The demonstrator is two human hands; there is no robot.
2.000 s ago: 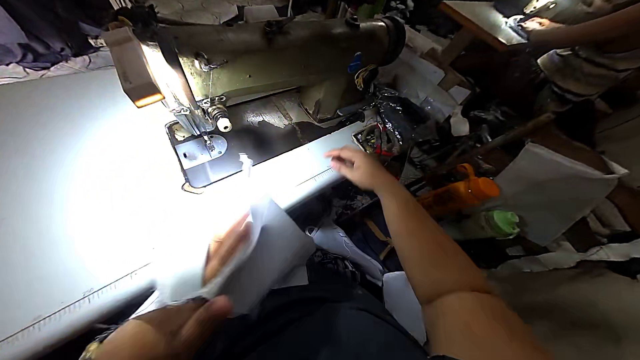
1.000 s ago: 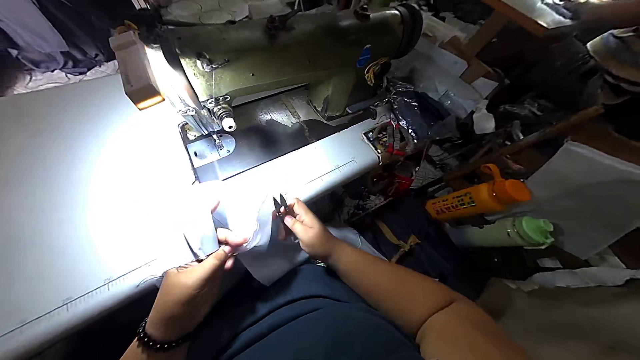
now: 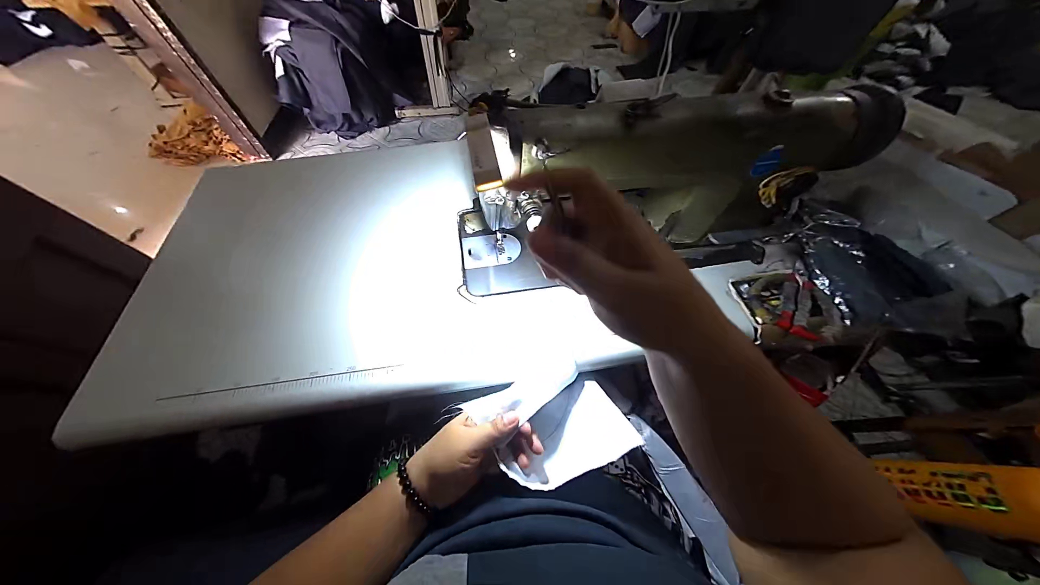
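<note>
My left hand point(image 3: 479, 451), with a dark bead bracelet at the wrist, pinches a piece of white fabric point(image 3: 585, 431) near the table's front edge. My right hand point(image 3: 613, 260) is raised in front of the sewing machine point(image 3: 691, 154). Thread snips point(image 3: 554, 191) are in its fingers, mostly hidden, with a thin dark part showing. Left of that hand, the presser foot point(image 3: 500, 242) stands over the metal needle plate point(image 3: 479, 252). The lit lamp point(image 3: 487, 154) hangs at the machine's head.
The white sewing table point(image 3: 268, 268) bears a printed ruler along its front. At its right end, a recess holds red-handled pliers point(image 3: 792, 313). Black plastic bags point(image 3: 869, 260) lie beyond. An orange bottle point(image 3: 959, 496) is at lower right. Dark garments point(image 3: 333, 65) hang behind the table.
My right hand has risen from beside the white fabric to in front of the machine. My left hand keeps hold of the fabric. The view has shifted, showing more of the table and floor at left.
</note>
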